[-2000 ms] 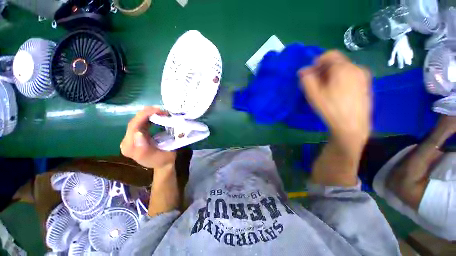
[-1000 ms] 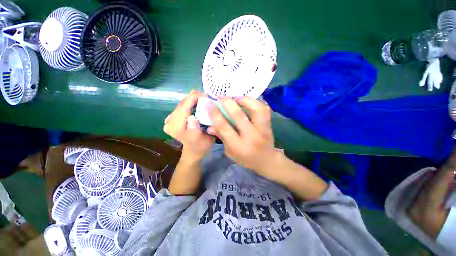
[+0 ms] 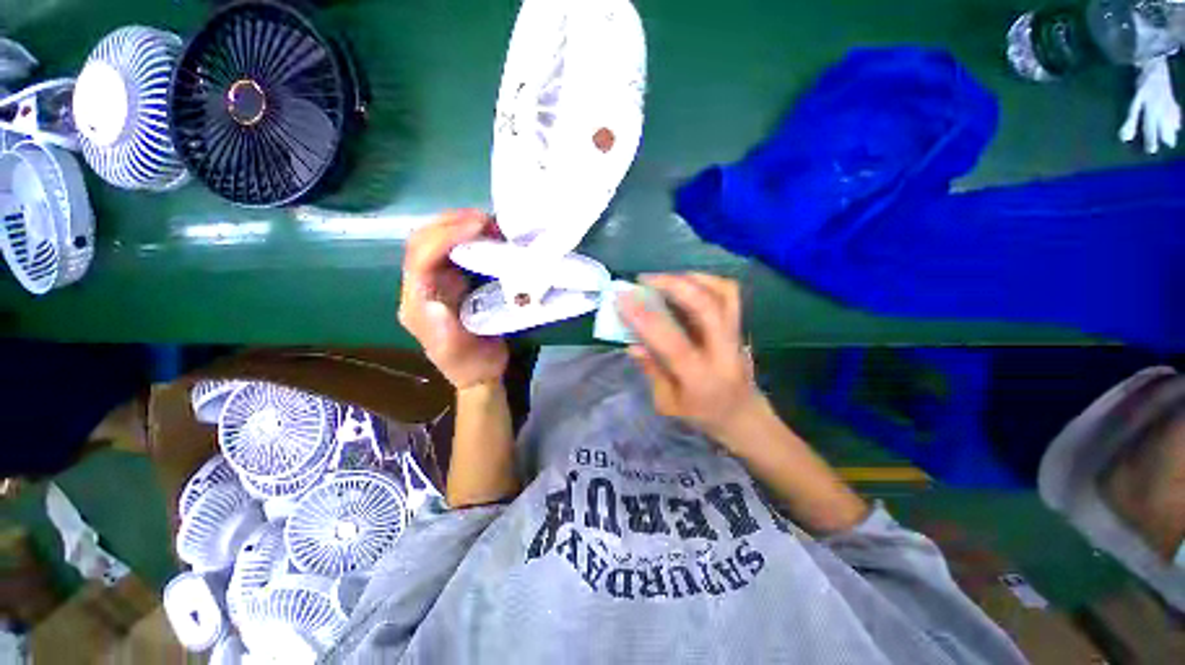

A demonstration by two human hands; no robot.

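Observation:
A white clip-on fan point(image 3: 568, 117) is held over the green bench, its round head pointing away from me. My left hand point(image 3: 446, 292) is shut on the left side of its clip point(image 3: 530, 301), whose two white jaws show from the side. My right hand point(image 3: 695, 344) holds a small pale blue-white block point(image 3: 624, 313) between thumb and fingers, against or very near the clip's right end. The blue cloth point(image 3: 897, 195) lies loose on the bench to the right, with no hand on it.
A black fan point(image 3: 260, 104) and white fans point(image 3: 126, 107) stand on the green bench point(image 3: 293, 279) at the left. A carton point(image 3: 169, 422) of white fans is beside my lap. A bottle point(image 3: 1040, 46) and white glove point(image 3: 1153, 104) lie far right. Another person's sleeve point(image 3: 1111, 448) shows at right.
My right hand let go of the blue cloth and took up the pale block. Since one second ago it has moved right to the clip's end, and the fan has turned, showing its clip side-on.

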